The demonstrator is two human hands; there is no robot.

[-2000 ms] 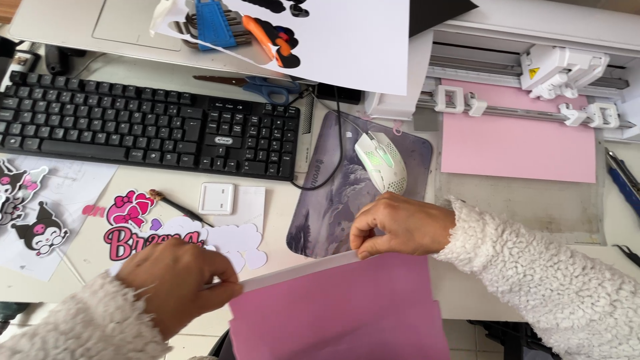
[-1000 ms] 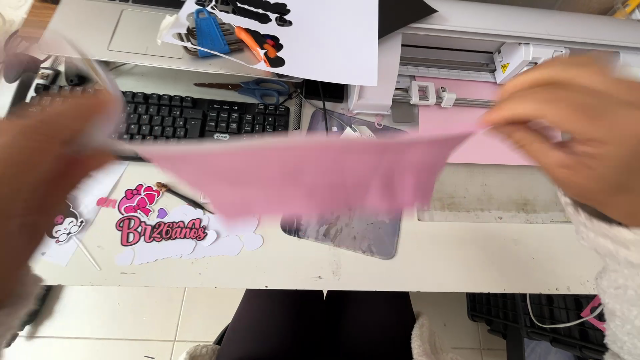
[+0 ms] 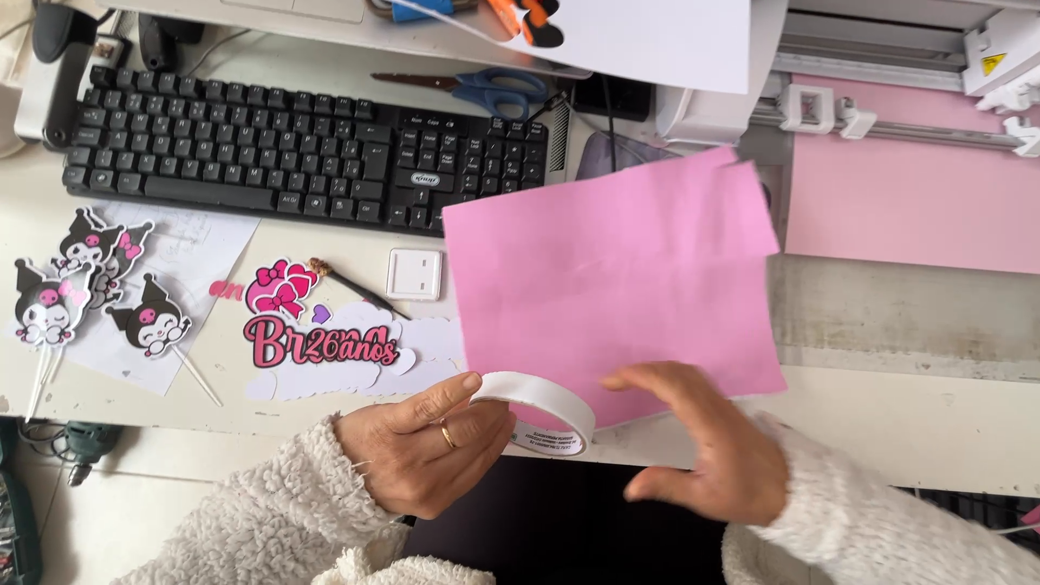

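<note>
My left hand (image 3: 439, 447) grips a roll of white tape (image 3: 536, 406) at the desk's front edge, its fingers through the ring. To the right, my right hand (image 3: 699, 447) is apart from the roll, thumb and fingers spread, holding nothing. Behind both hands a pink sheet (image 3: 609, 284) lies on the desk over part of the mouse pad (image 3: 621, 153); its right edge is notched. Left of the sheet are a layered paper cutout with pink lettering (image 3: 321, 341), white scalloped cutouts (image 3: 325, 382) and a pink bow cutout (image 3: 280, 288).
A black keyboard (image 3: 268, 154) and blue-handled scissors (image 3: 496, 91) are behind. A cutting machine (image 3: 877, 126) holding light pink card (image 3: 910, 195) stands at right. Cartoon toppers on sticks (image 3: 150, 317) lie at left, with a thin black-handled tool (image 3: 357, 288) and a white square item (image 3: 414, 275) nearer the middle.
The pink sheet, held up between both hands before, now lies on the desk. My hands have let go of it, and my left hand now has the tape roll.
</note>
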